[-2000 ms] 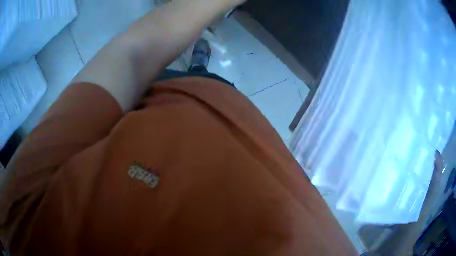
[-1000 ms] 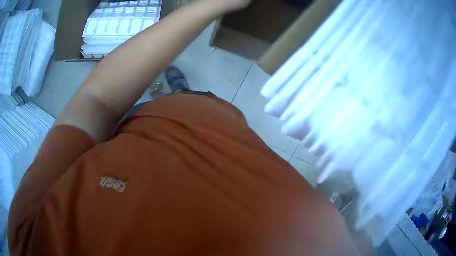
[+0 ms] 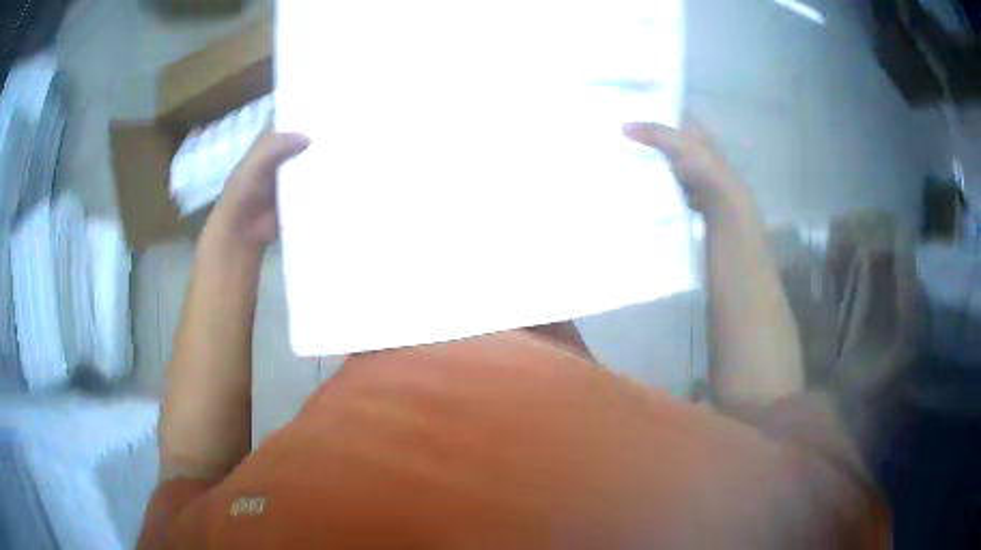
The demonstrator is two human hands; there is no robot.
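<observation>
A stack of nested trays (image 3: 484, 193) is held up in front of my chest. It looks bright white and overexposed, so its pockets cannot be made out. My left hand (image 3: 264, 177) grips its left edge, with the thumb on the top face. My right hand (image 3: 683, 161) grips its right edge the same way. The fingers under the stack are hidden.
An open carton (image 3: 145, 177) with white trays (image 3: 221, 156) in it stands on the floor at the left. Tray piles (image 3: 65, 290) stand at the far left, with more white trays (image 3: 91, 462) at the lower left. Brown, blurred objects (image 3: 861, 279) are at the right.
The trays have moved from the right side to the centre, in front of my chest. Both hands now show on them; my left arm has come back from the brown carton. The view has turned.
</observation>
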